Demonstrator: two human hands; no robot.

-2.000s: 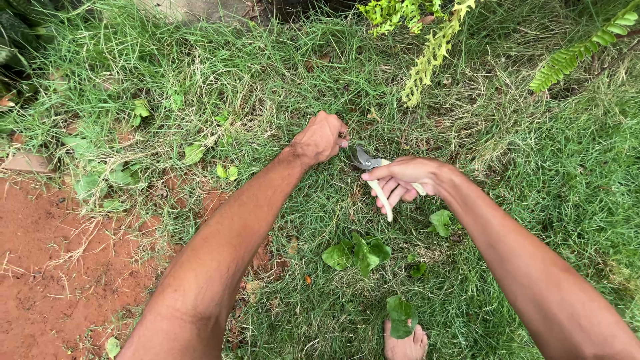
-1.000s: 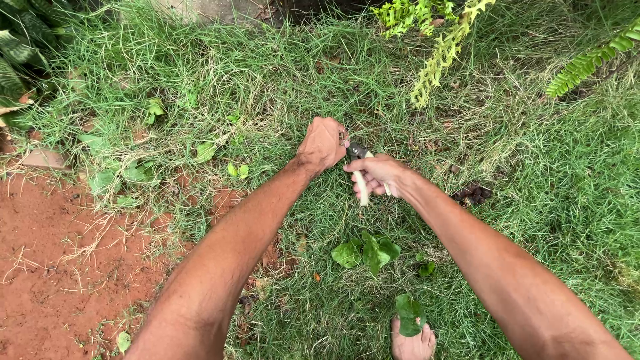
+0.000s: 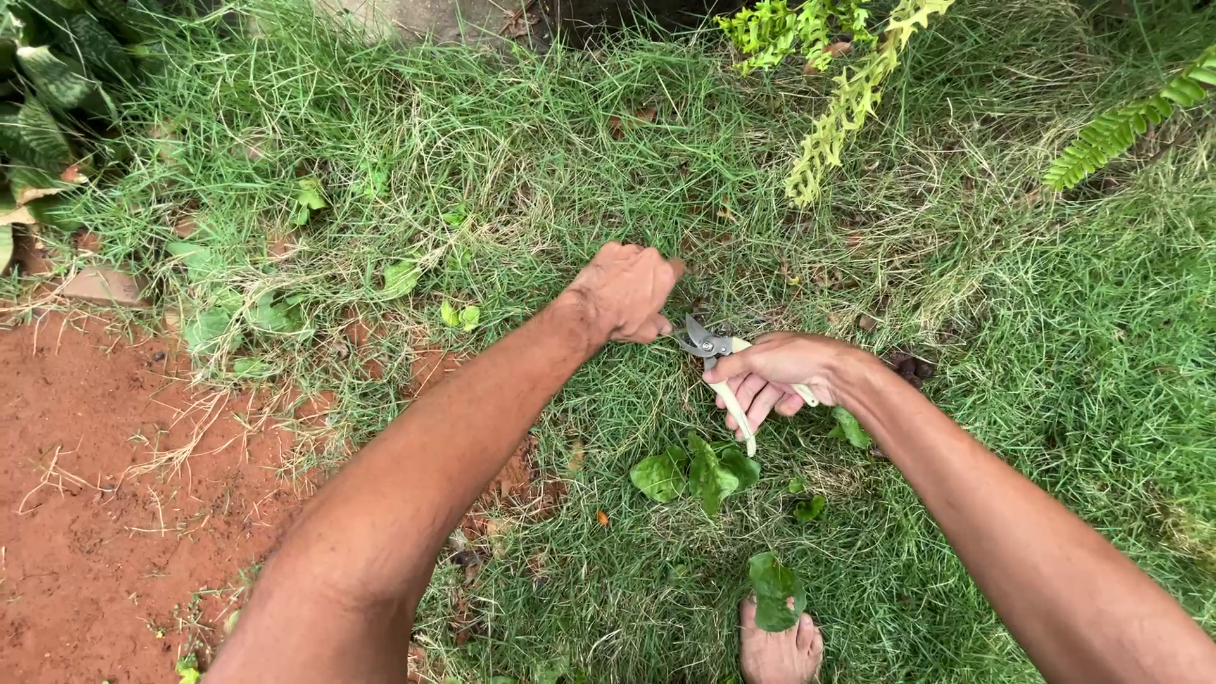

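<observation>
My left hand [image 3: 629, 290] is low over the grass [image 3: 532, 180], fingers curled; thin blades seem pinched between its thumb and finger, though the fingertips are partly hidden. Just right of it, my right hand [image 3: 774, 375] holds pruning shears [image 3: 737, 408] with cream handles. The handles are spread and the metal blades stand apart, pointing at the left thumb. Below the shears lies a broad-leaved green plant [image 3: 709, 473] in the grass.
Bare red soil [image 3: 123, 475] lies at the left, with a flat stone [image 3: 104, 286] at its edge. Fern fronds [image 3: 1121, 128] and a yellow-green stem [image 3: 845, 104] hang in at the upper right. A bare foot [image 3: 781, 651] stands at the bottom, partly under a leaf [image 3: 777, 591].
One second ago the shears were at my left fingertips with their handles closer together. Now their handles and blades are apart, slightly clear of the left hand.
</observation>
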